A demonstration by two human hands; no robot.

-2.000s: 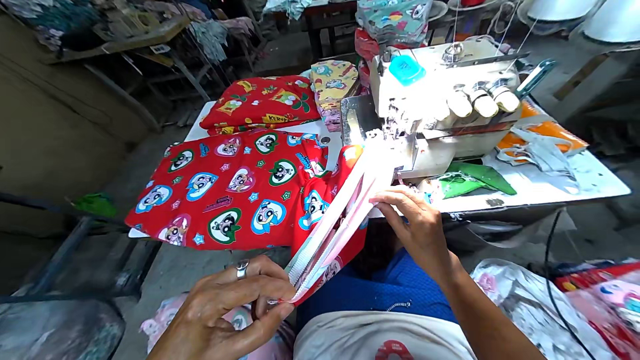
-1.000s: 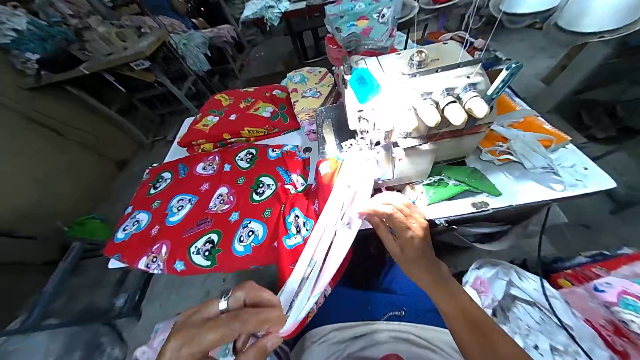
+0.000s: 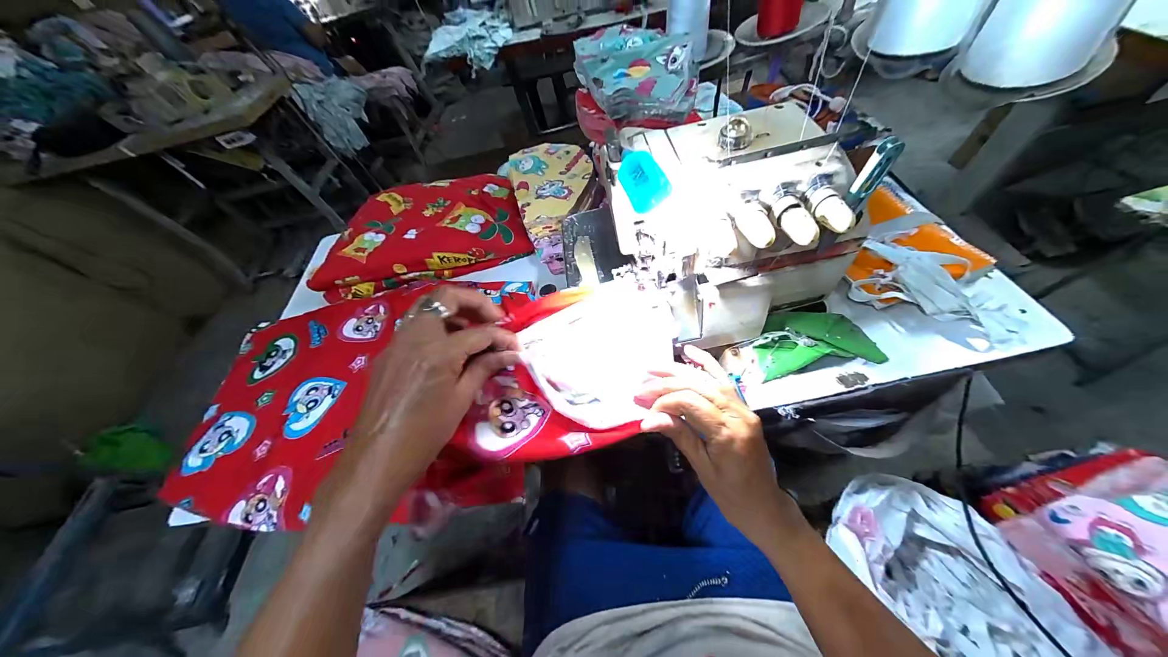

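Observation:
Red cartoon-print fabric (image 3: 306, 401) lies on the white table, its right part drawn up to the presser foot of an overlock sewing machine (image 3: 766, 192). White trim or elastic (image 3: 584, 374), partly washed out by the machine's lamp, curves along the fabric's edge. My left hand (image 3: 447, 351), with a ring, pinches the fabric and the trim's left side between thumb and fingers. At the trim's right end, just below the machine's front, my right hand (image 3: 712, 411) grips the edge of trim and fabric. Glare hides the needle area.
Folded red printed fabric (image 3: 438, 228) and yellow printed fabric (image 3: 552, 182) sit at the table's back left. Green scraps (image 3: 812, 342) and an orange cloth (image 3: 922, 242) with white strips lie to the right. Thread cones (image 3: 1031, 36) stand behind. A plastic bag (image 3: 949, 566) is at lower right.
My left hand has moved up and away from me, from the lower end of the strips to beside the machine. The long, straight white strips now lie in a curve. My right hand is slightly lower.

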